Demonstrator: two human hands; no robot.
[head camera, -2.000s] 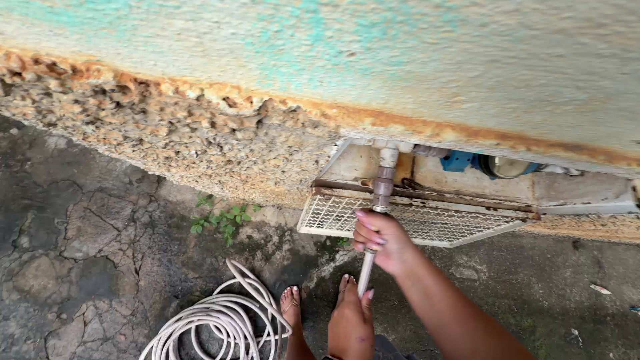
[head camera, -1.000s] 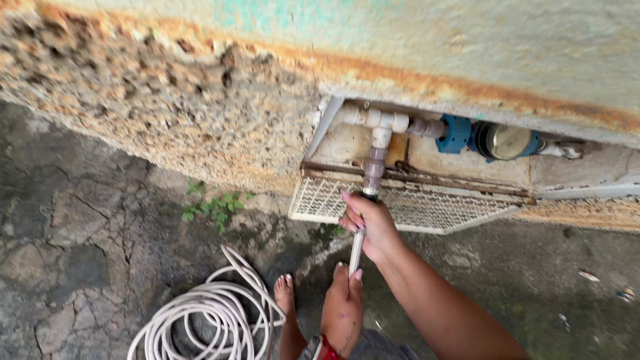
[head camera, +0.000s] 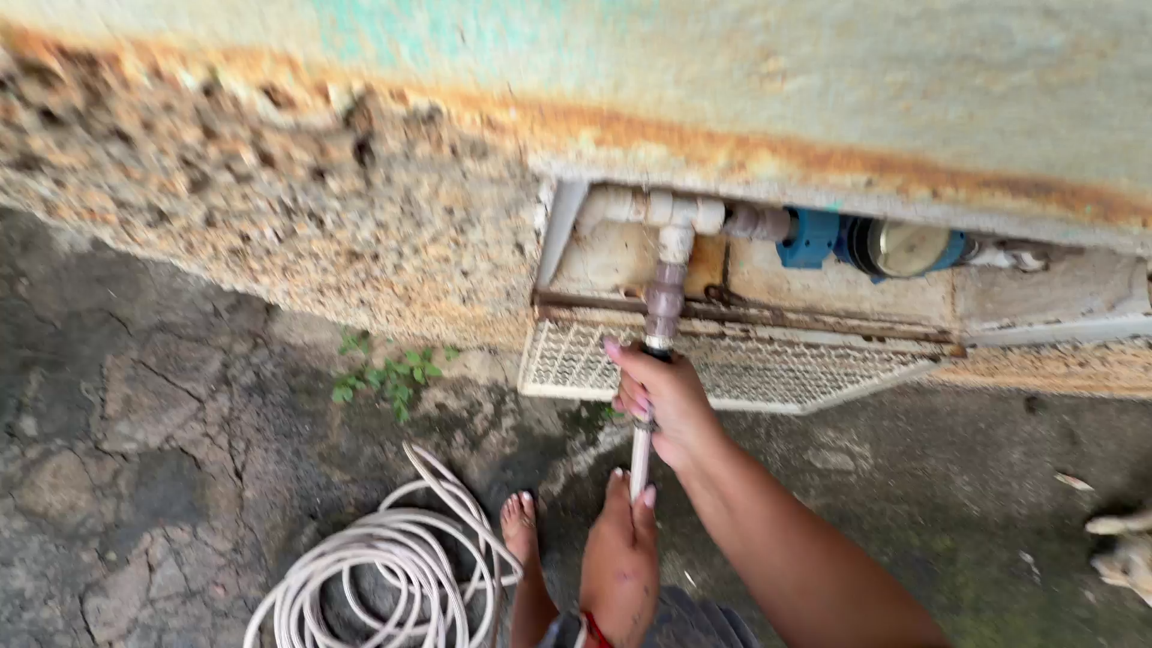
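Observation:
My right hand is closed around the black connector at the end of a pale garden hose, just below a grey plastic pipe fitting. That fitting hangs from a white PVC tee in a wall recess. Lower down, my left hand holds the same hose, its fingers partly hidden from view. To the right of the tee, a blue valve and a round water meter sit in line on the pipe.
A white metal grille door hangs open below the recess. The coiled hose lies on cracked concrete near my bare feet. Small green weeds grow by the rough wall base. Part of an animal shows at the right edge.
The view has shifted, and more of the recess, the tee and the meter shows than two seconds ago. Both hands remain on the hose. The animal part has come into view at the right.

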